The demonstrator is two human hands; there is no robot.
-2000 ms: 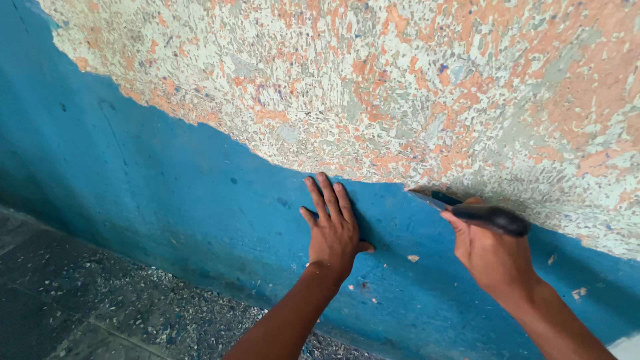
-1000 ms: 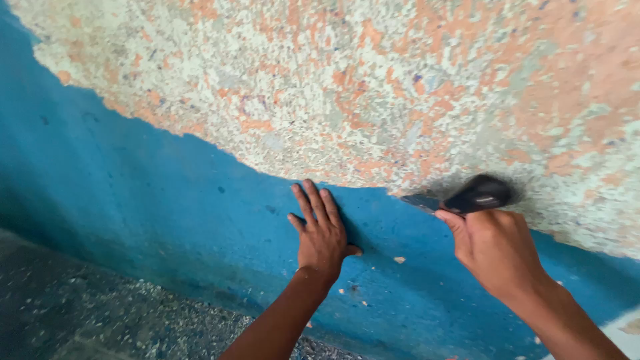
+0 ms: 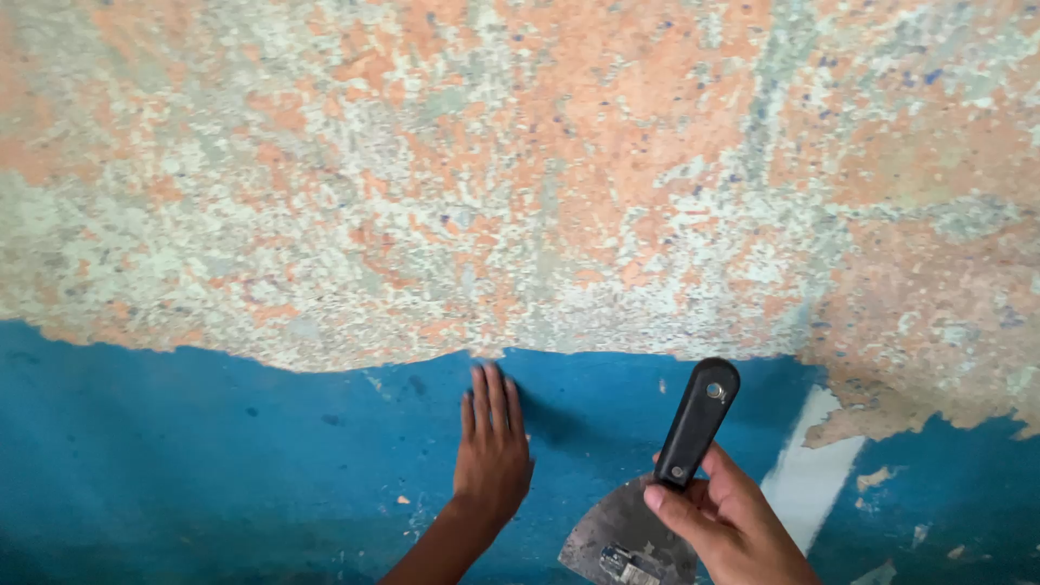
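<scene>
My left hand (image 3: 491, 463) rests against the blue painted part of the wall (image 3: 244, 463), fingers pointing up and their tips just below the ragged paint edge. Lower right, my right hand (image 3: 723, 520) grips a putty knife (image 3: 699, 422) near where its black handle meets the blade. The handle points up, and the wide metal blade (image 3: 626, 528) hangs down to the left, with dark residue and a label bearing writing on it. Above the edge, the stripped wall surface (image 3: 487, 203) shows mottled orange, pale green and white.
A white strip (image 3: 816, 479) runs down through the blue paint at the right. Beside it, a jagged tongue of bare, tan wall (image 3: 869, 406) reaches into the blue. Small pale chips and spots mark the blue surface.
My right hand has moved the putty knife off the paint edge and turned it, so the blade now points down. The view has swung right; the floor seen earlier is out of sight.
</scene>
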